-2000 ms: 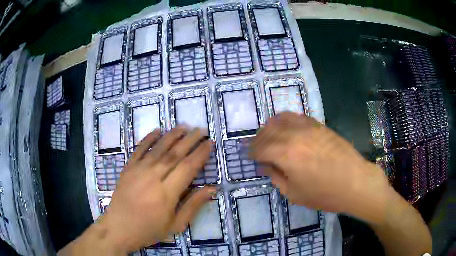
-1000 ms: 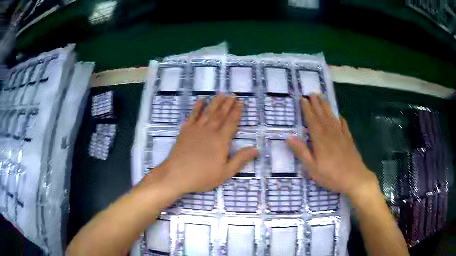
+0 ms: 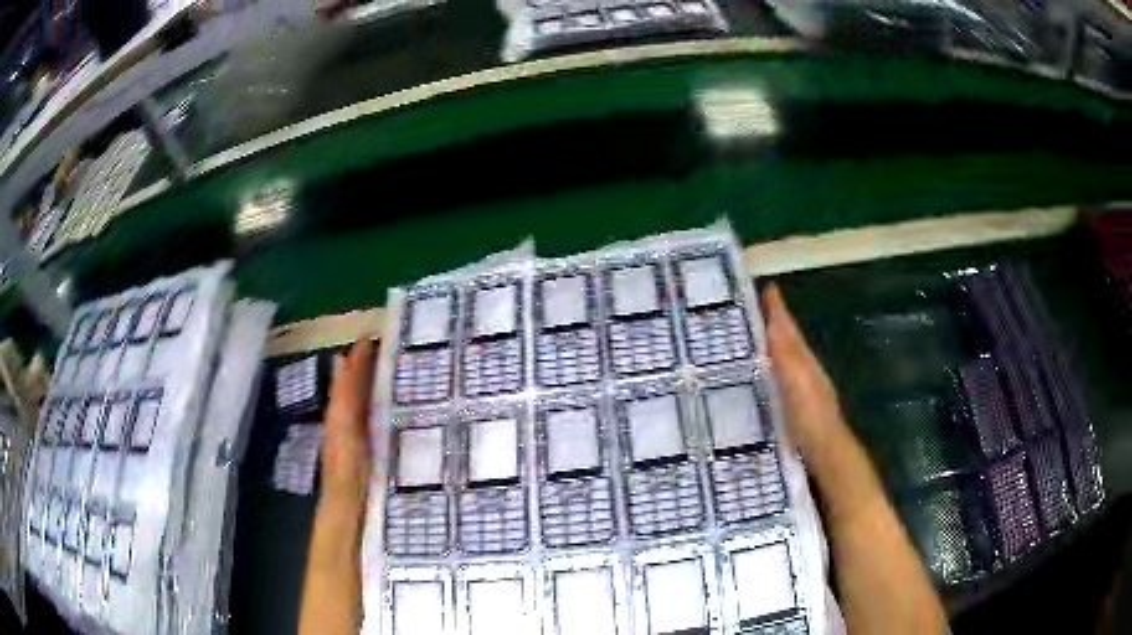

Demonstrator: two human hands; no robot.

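Observation:
The white housing tray (image 3: 528, 403) lies in front of me, its lower end cut off by the picture's edge. It holds rows of front housings (image 3: 571, 437); those in the two upper rows have keypads (image 3: 577, 506) below their screen windows. My left hand (image 3: 348, 434) is at the tray's left edge and my right hand (image 3: 807, 397) at its right edge, fingers pointing forward. Both hands are upright along the sides and seem to hold the tray between them. Whether the tray is lifted, I cannot tell.
Stacked housing trays (image 3: 112, 422) stand at the left. Loose keypads (image 3: 298, 385) lie on the dark bench between them and my left hand. Purple keypad stacks (image 3: 1012, 459) in clear plastic (image 3: 925, 484) are at the right. A green conveyor (image 3: 497, 174) runs beyond the pale rail (image 3: 919, 238).
My hands have moved from flat on top of the housings to the tray's two side edges. The view has tilted up, showing more of the conveyor and another tray beyond it.

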